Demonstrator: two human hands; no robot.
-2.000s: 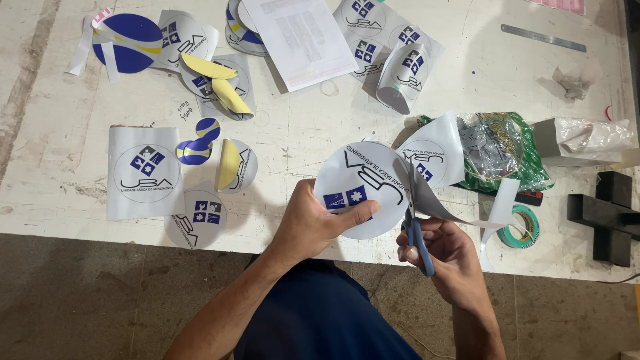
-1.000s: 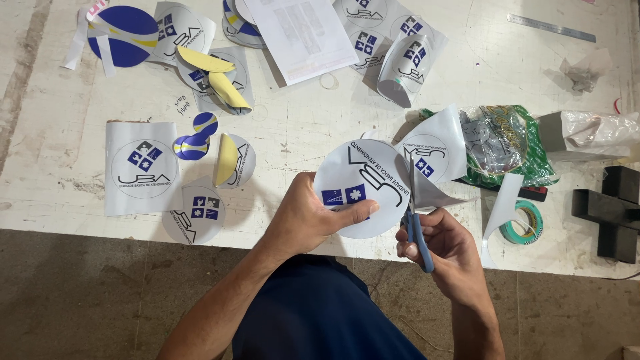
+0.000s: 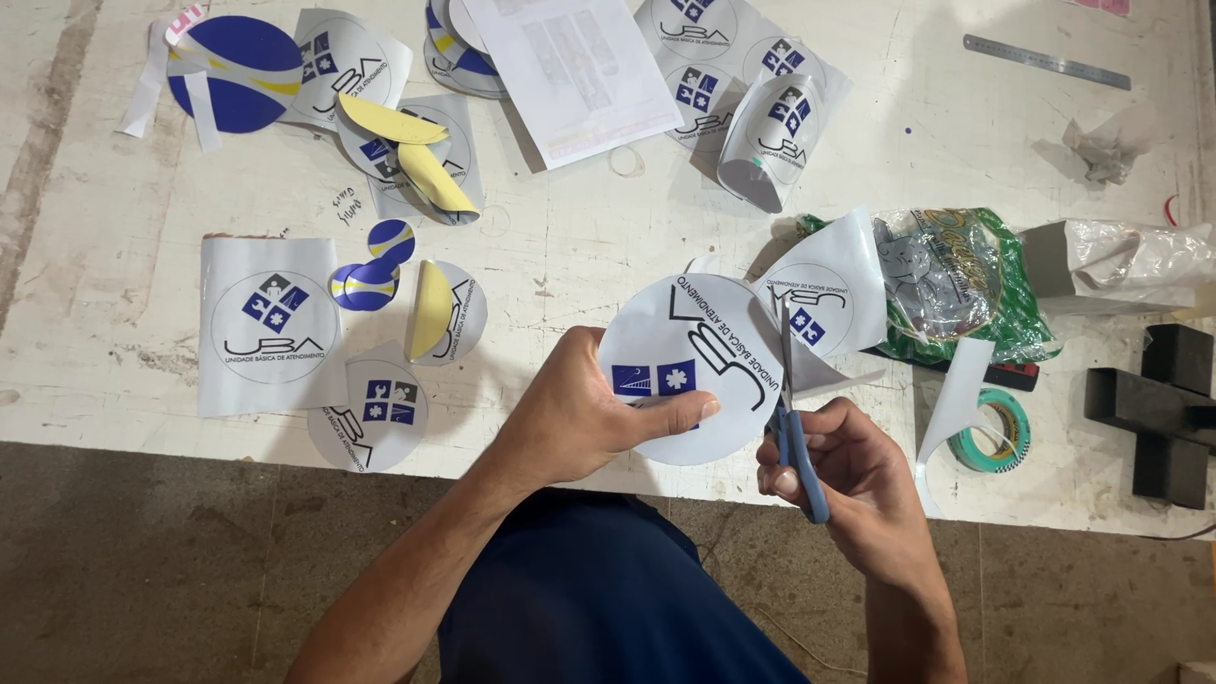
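Note:
My left hand [image 3: 598, 413] grips a round white sticker sheet [image 3: 708, 356] with a blue and black logo, its thumb lying on top. Blue-handled scissors [image 3: 800, 456] are in my right hand [image 3: 841, 475], their blades upright along the disc's right edge. From that edge a curled offcut [image 3: 817, 370] hangs to the right. Just behind it a white sheet with a printed circle [image 3: 850, 256] leans on a green plastic bag [image 3: 1012, 285]. To the left lie a rectangular logo sheet [image 3: 218, 313], a logo disc [image 3: 328, 442] and a disc with yellow backing folded over [image 3: 432, 309].
A roll of green tape [image 3: 961, 446] lies near the table's front edge, beside a white strip [image 3: 959, 385] and black cross-shaped blocks [image 3: 1111, 394]. Farther back are a steel ruler [image 3: 1045, 62], a printed paper [image 3: 608, 114], a blue and yellow disc [image 3: 228, 104] and more logo sheets [image 3: 826, 85].
The curled offcut beside the blades has shifted a little. Both hands stay in about the same place, holding the disc and the scissors.

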